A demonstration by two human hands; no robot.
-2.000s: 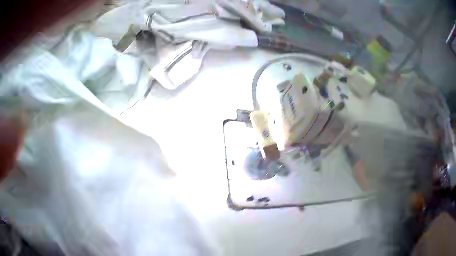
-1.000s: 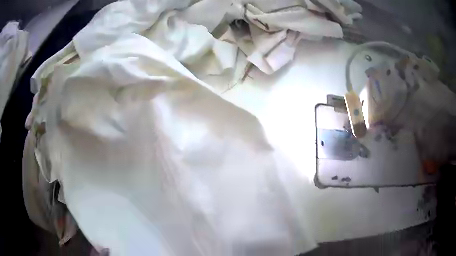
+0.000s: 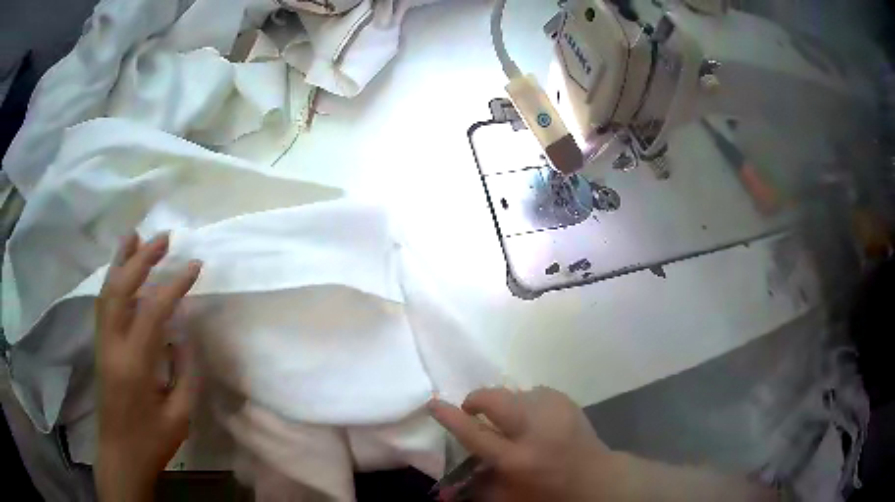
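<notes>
A white fabric panel [image 3: 314, 343] lies spread over the left and front of the table, with a folded band across it. My left hand [image 3: 147, 343] rests on its left part, fingers raised and apart, holding nothing. My right hand [image 3: 535, 436] is at the panel's lower right edge, with fingertips closed on the cloth. A dark pointed tool [image 3: 457, 477], which looks like thread snips, shows under my right palm; its grip is partly hidden.
The sewing machine head [image 3: 613, 74] stands at the upper right over its metal-edged bed [image 3: 628, 235]. A cream lamp [image 3: 540, 113] glows beside the needle area. An orange-handled tool [image 3: 758, 186] lies right of it. White pieces [image 3: 196, 93] are heaped at the upper left, with loose thread [image 3: 287, 152].
Both hands have come into clear view on the cloth. The panel has shifted lower and now lies folded, with a straight band across it. The camera view has turned back right towards the machine.
</notes>
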